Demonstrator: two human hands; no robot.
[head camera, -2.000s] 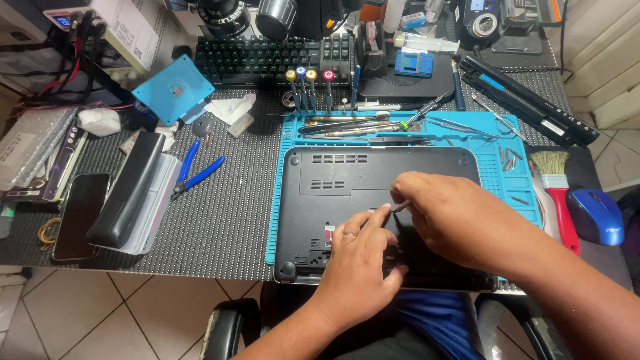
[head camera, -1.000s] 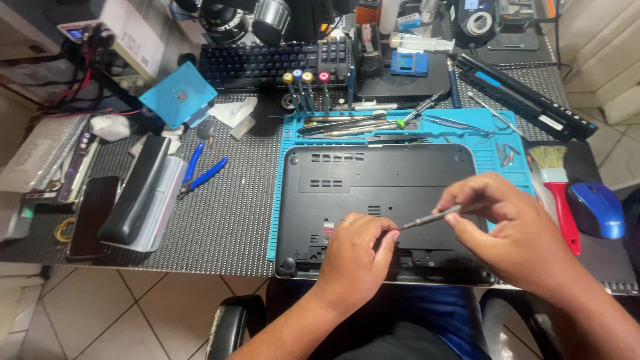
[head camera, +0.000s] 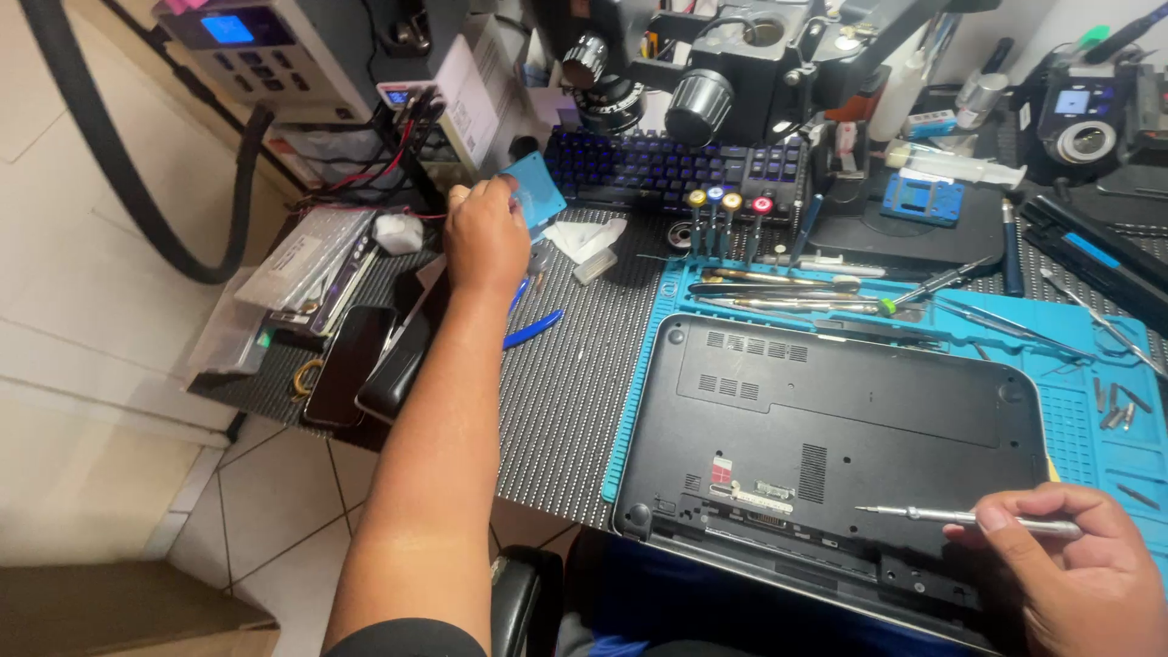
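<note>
A black laptop (head camera: 821, 411) lies upside down, its vented base up, on a teal silicone repair mat (head camera: 1077, 401). Over its lower right part, my right hand (head camera: 1063, 547) holds a slim silver precision screwdriver (head camera: 967, 518), tip pointing left. My left hand (head camera: 488, 228) reaches across the bench to a small blue plate (head camera: 538, 192), fingers at its left edge; whether they grip it or something behind it cannot be seen. Blue-handled pliers (head camera: 532, 328) lie under and beside my left forearm. Small bits (head camera: 1113, 411) rest at the mat's right side.
Behind the mat stand several colour-capped screwdrivers (head camera: 730, 219) and a keyboard (head camera: 675, 173), with a microscope (head camera: 703, 100) above. Tweezers and brushes (head camera: 785, 297) lie along the mat's back. A phone (head camera: 351, 365) and a black case (head camera: 406, 365) are left; a laptop battery (head camera: 1095, 246) lies right.
My left hand has left the laptop and moved far left to the blue plate. My right hand, still with the screwdriver, is lower and further right over the laptop. The view has shifted left.
</note>
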